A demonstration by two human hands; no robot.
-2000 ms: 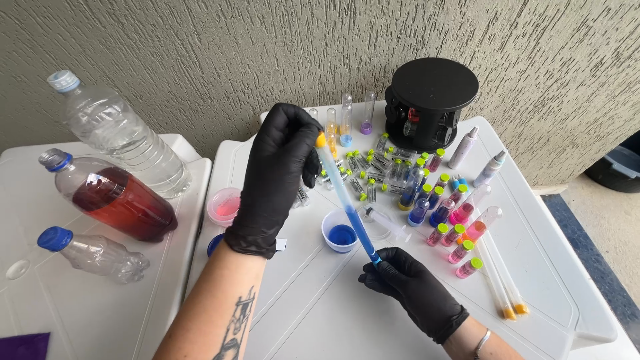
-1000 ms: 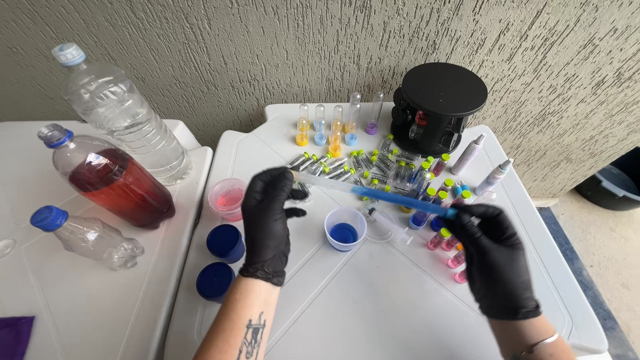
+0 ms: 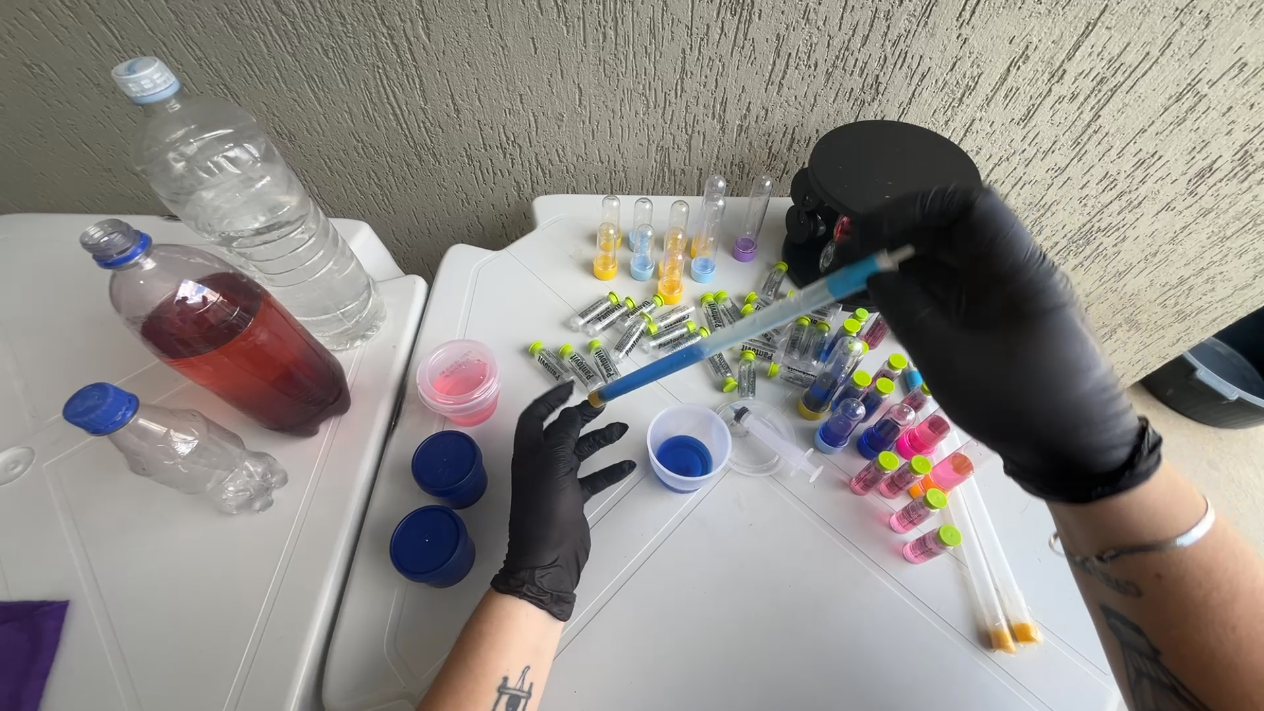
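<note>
A clear plastic tube (image 3: 691,354) with blue liquid is tilted above the table, its yellow-capped end low at the left. My right hand (image 3: 973,326), in a black glove, holds the raised upper end. My left hand (image 3: 563,484), also gloved in black, has its fingers spread; its fingertips are at the yellow cap, and whether they grip it I cannot tell. Below the tube stands a translucent cup (image 3: 689,444) with blue liquid. Beside the cup, a syringe (image 3: 775,441) lies on a clear round lid (image 3: 752,459).
Small green-capped vials (image 3: 632,336) lie behind the tube; pink vials (image 3: 918,512) and two long tubes (image 3: 990,563) are at right. Left are blue-lidded cups (image 3: 432,546), a pink cup (image 3: 459,383) and a bottle of red liquid (image 3: 237,341). A black round stand (image 3: 889,163) is at the back.
The right hand has risen from low near the table, lifting its end of the tube. The yellow-capped end, held up by the left hand two seconds ago, is now low. The left fingers have spread.
</note>
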